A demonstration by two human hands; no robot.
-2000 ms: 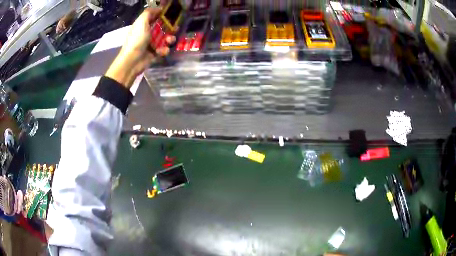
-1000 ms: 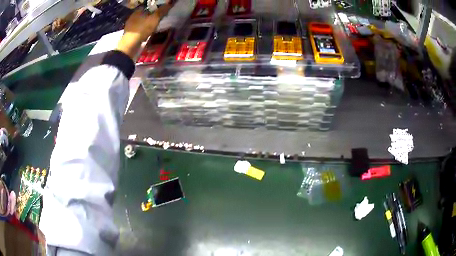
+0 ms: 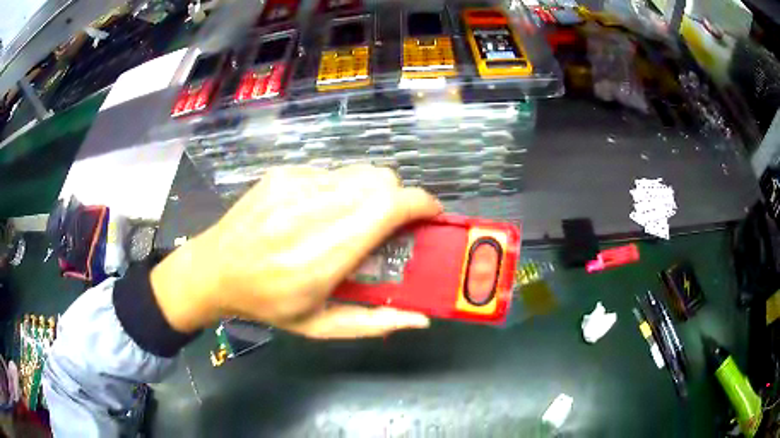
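Observation:
My left hand (image 3: 291,248), bare with a grey sleeve and black cuff, holds a red phone housing (image 3: 440,265) above the green mat. The housing lies roughly level, its back side up, with an oval black ring on a yellow-orange panel at the right end. My fingers cover its left part. A loose LCD (image 3: 244,335) with an orange tail lies on the mat, partly hidden below my hand. My right hand is not in view.
Stacked clear trays (image 3: 359,141) with red and yellow phones stand behind my hand. A pink-red piece (image 3: 614,257), white crumpled paper (image 3: 598,322), dark pens (image 3: 664,342) and a yellow-green tool (image 3: 734,389) lie at right. Green boards (image 3: 36,355) lie at far left.
My left hand has come back from the upper left beyond the trays to the middle of the view and now holds the red housing. The view has shifted, moving the trays leftward.

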